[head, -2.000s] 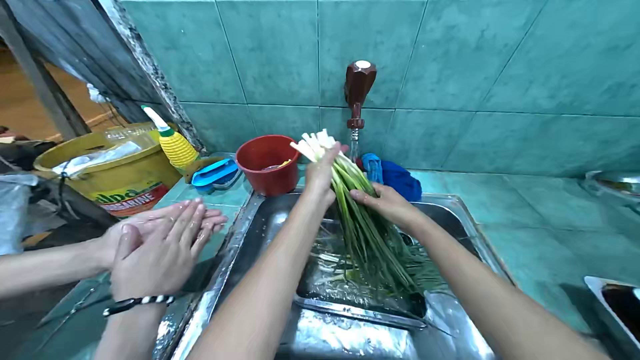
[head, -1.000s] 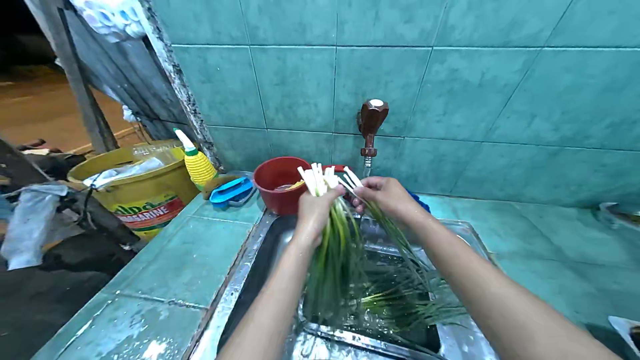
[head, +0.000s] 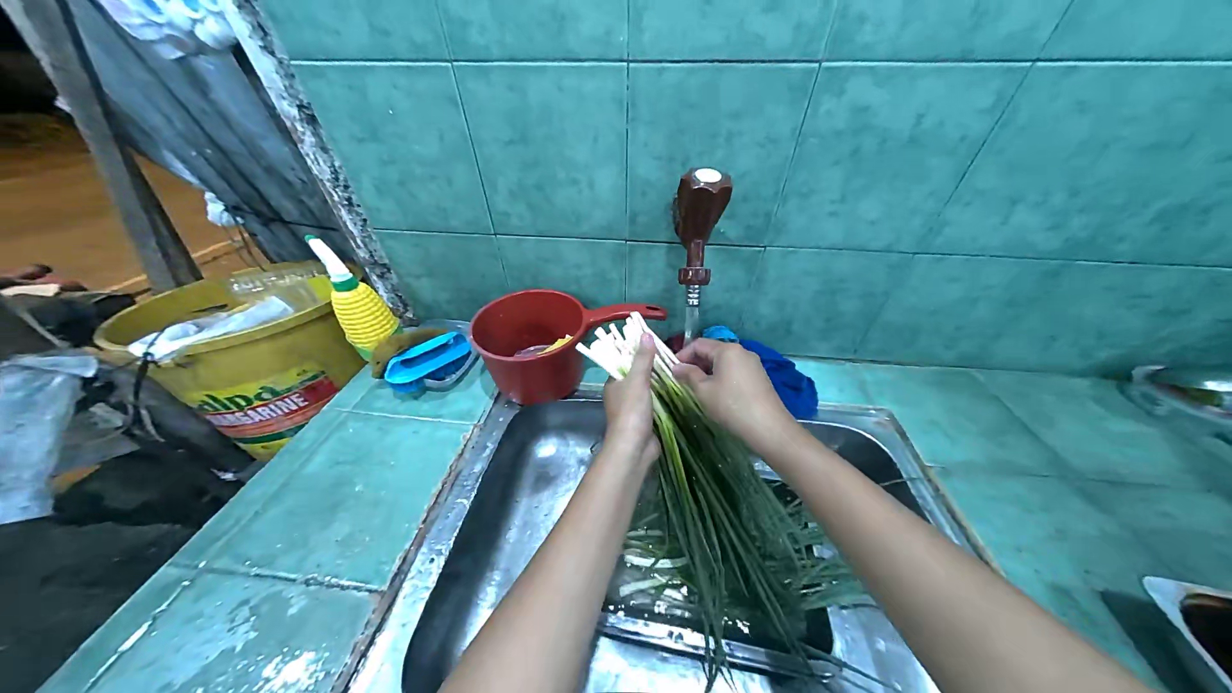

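Observation:
A bunch of green onions (head: 712, 500) hangs over the metal sink (head: 520, 481), white ends up and long green leaves trailing down. My left hand (head: 630, 404) is closed around the bunch just below the white ends. My right hand (head: 731, 385) grips its upper right side with bent fingers, close to the left hand. Behind the hands, water runs from the tap with a brown handle (head: 701, 207). Loose green leaves (head: 654, 568) lie in a wet tray (head: 683, 640) in the sink, partly hidden by the bunch.
A red dipper (head: 529, 351) stands at the sink's back left corner, beside blue brushes (head: 428, 361) and a yellow bottle (head: 361, 313). A yellow bucket (head: 260, 356) is further left. Blue cloth (head: 789, 380) lies behind the sink; a dark-filled container (head: 1203, 616) sits at right.
Another person's hands, seen at the left two seconds ago, are out of view. The stalks that my right hand held apart a second ago are now together with the bunch. The view has shifted.

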